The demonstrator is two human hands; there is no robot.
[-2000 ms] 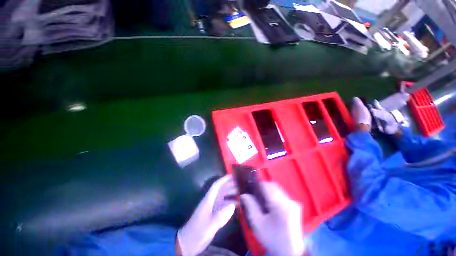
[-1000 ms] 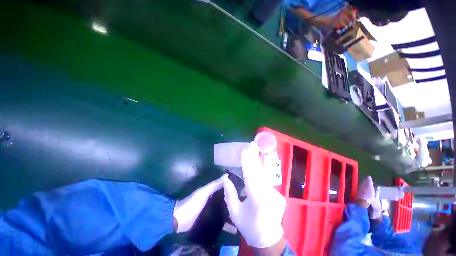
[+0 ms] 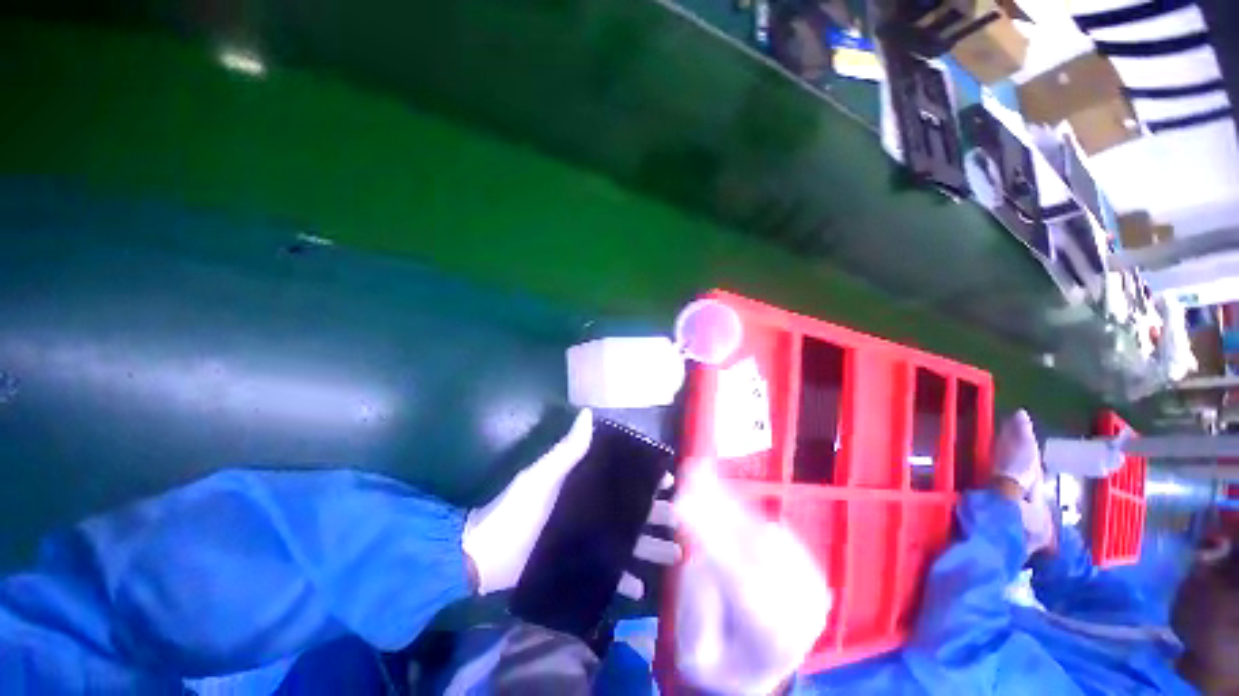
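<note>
A smartphone (image 3: 591, 530), its dark face towards me, lies tilted in my white-gloved left hand (image 3: 523, 524). Its thumb side is at the phone's left edge and fingertips show at the right edge. My right hand (image 3: 747, 585), gloved and blurred, is just right of the phone, over the near left part of the red compartment tray (image 3: 870, 503). Whether it holds anything is unclear. The white dispenser bottle (image 3: 625, 371) stands beyond the phone, its round translucent lid (image 3: 709, 332) open at the tray's far left corner.
The tray pockets hold dark phones (image 3: 819, 408) and a white label sheet (image 3: 742, 408). Another person's gloved hand (image 3: 1016, 449) and blue sleeve are at the tray's right. A second red tray (image 3: 1121, 503) is farther right. Dark items and boxes (image 3: 1094, 102) lie across the green bench.
My right hand has moved back from the bottle and lid, towards me and to the right of the phone. The phone's dark face is now plainly visible in my left hand.
</note>
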